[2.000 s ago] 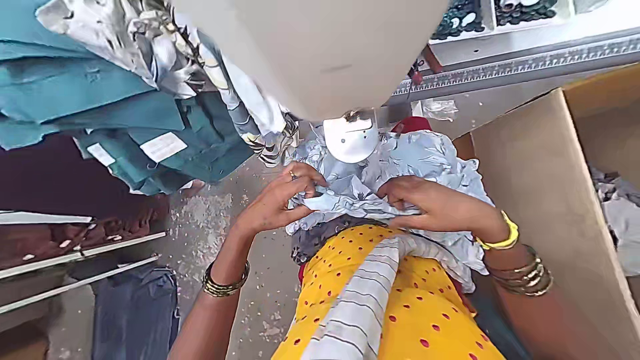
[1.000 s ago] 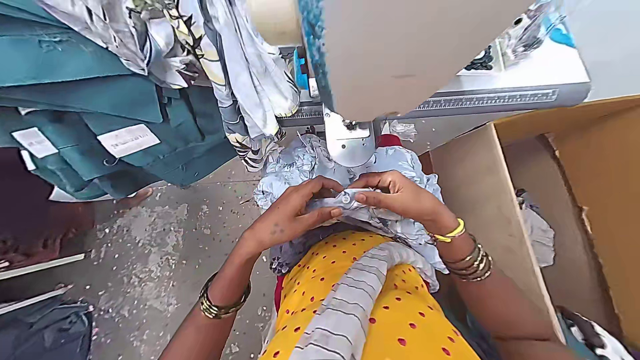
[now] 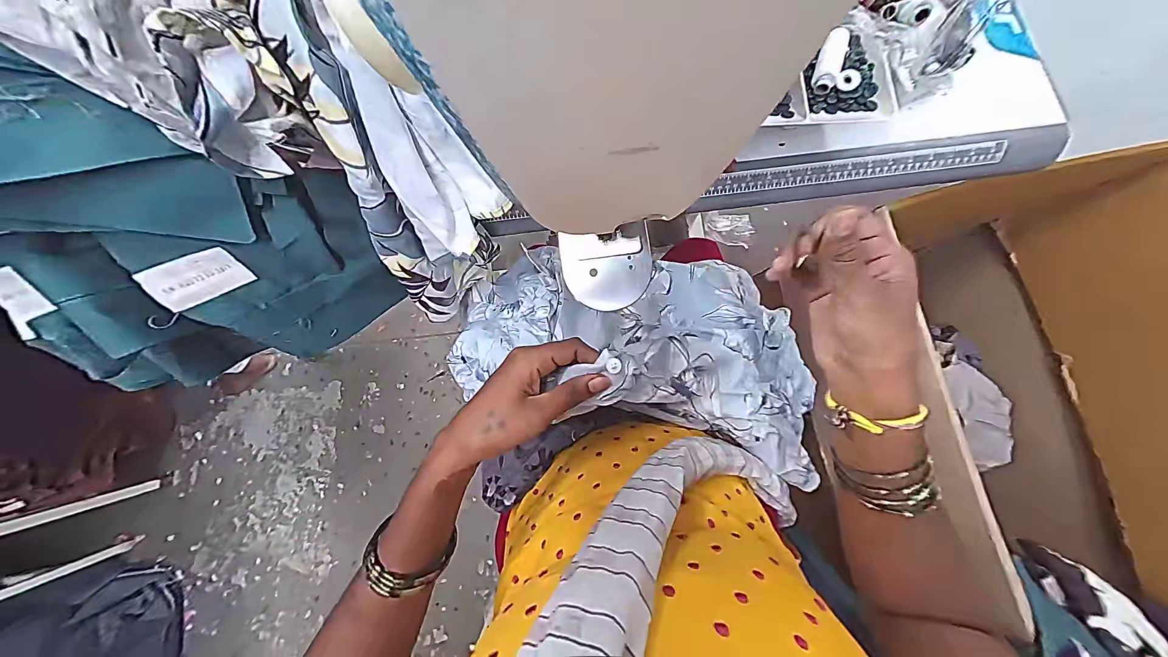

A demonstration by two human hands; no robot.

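A bunched light blue printed garment [image 3: 721, 347] lies across my lap, below the rounded metal plate [image 3: 606, 271] of a sewing machine [image 3: 630, 109]. Thumb and fingers of my left hand [image 3: 520, 401] pinch a fold of it, beside a small pale button [image 3: 613, 365]. Raised to the right of the garment, my right hand [image 3: 853, 292] has its fingers loosely curled and somewhat blurred; whether something small is between the fingertips cannot be told.
Teal cloth pieces [image 3: 109, 210] with paper tags hang at the left beside patterned fabric [image 3: 411, 164]. An open cardboard box [image 3: 1095, 347] stands at the right. On the white table [image 3: 1022, 100], a tray [image 3: 844, 111] holds dark buttons and thread spools.
My right hand has let go of the garment and moved up and right, away from my left hand. The left still pinches the fabric by the button.
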